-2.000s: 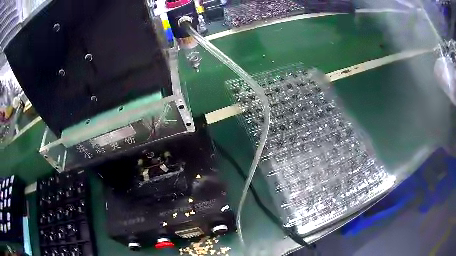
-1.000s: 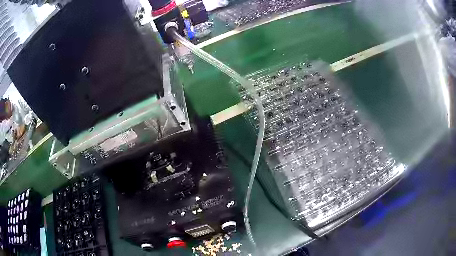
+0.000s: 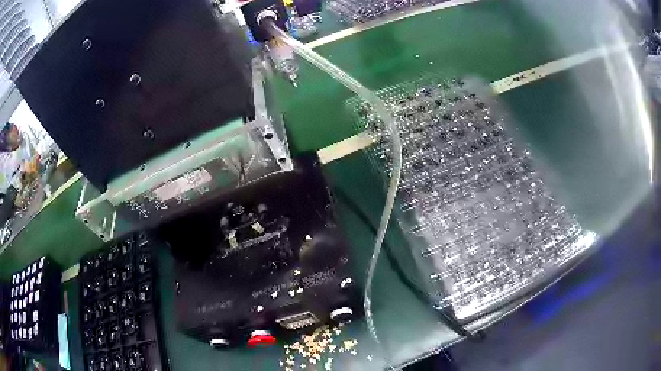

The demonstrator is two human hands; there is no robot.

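Note:
Neither of my hands shows in the head view. The black press base point(image 3: 254, 279) lies in front of me, with a small metal-and-black fixture point(image 3: 248, 228) on its top. Its front edge carries a red button point(image 3: 262, 338) between two pale round buttons. Small gold-silver metal parts point(image 3: 317, 349) lie in a loose pile at the front edge, and a few more bits lie on the base. A clear blister tray point(image 3: 485, 203) with many tiny dark parts lies right of the press. A black blister tray point(image 3: 119, 308) stands left of it, its pockets holding dark pieces.
A clear guard point(image 3: 185, 181) with lettering sits below the tall black machine housing point(image 3: 138, 87). A clear air tube point(image 3: 395, 156) and a dark cable run between press and clear tray. Another black tray with pale pieces point(image 3: 27, 304) is at far left. A person point(image 3: 14, 148) shows at the left edge.
The view has shifted and tilted a little, so the press and trays sit differently in the frame. The person at the left edge shows more clearly. Nothing on the bench has visibly moved.

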